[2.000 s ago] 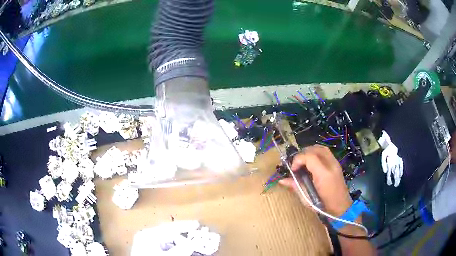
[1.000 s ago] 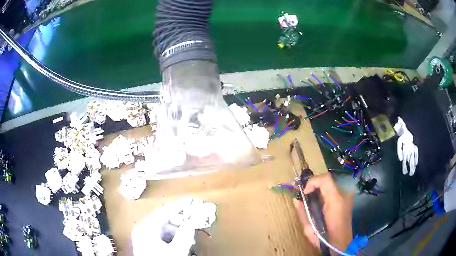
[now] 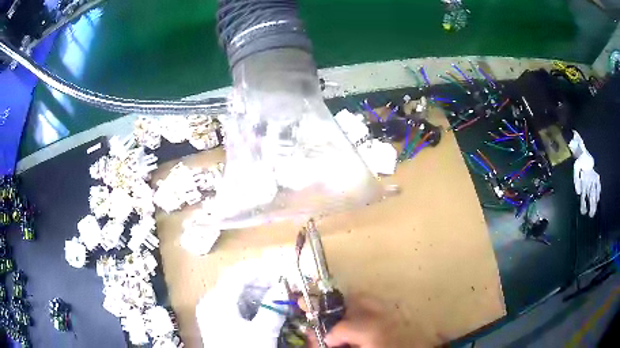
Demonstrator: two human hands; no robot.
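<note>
My right hand [image 3: 370,327], bare and blurred at the bottom edge, is closed around the soldering iron [image 3: 315,255]. Its bright barrel points up toward the hood, with the thin guide tube [image 3: 300,255] beside it. My left hand [image 3: 234,306], in a white glove, is overexposed at the bottom centre and cut off below. Glare hides its fingers and any white piece in them. A wired part with blue and green wires [image 3: 275,306] lies between my hands; which fingers hold it is unclear.
A clear fume hood [image 3: 299,170] hangs above the cardboard mat [image 3: 421,251]. White housings [image 3: 119,197] are heaped left. Wired parts [image 3: 510,156] lie right, near a spare white glove [image 3: 586,177]. Circuit boards [image 3: 13,272] lie far left. A green belt [image 3: 381,34] runs behind.
My right hand has moved left with the iron and the wired part, from the mat's right side to beside my gloved hand. The piece on the belt has shifted right and up in view.
</note>
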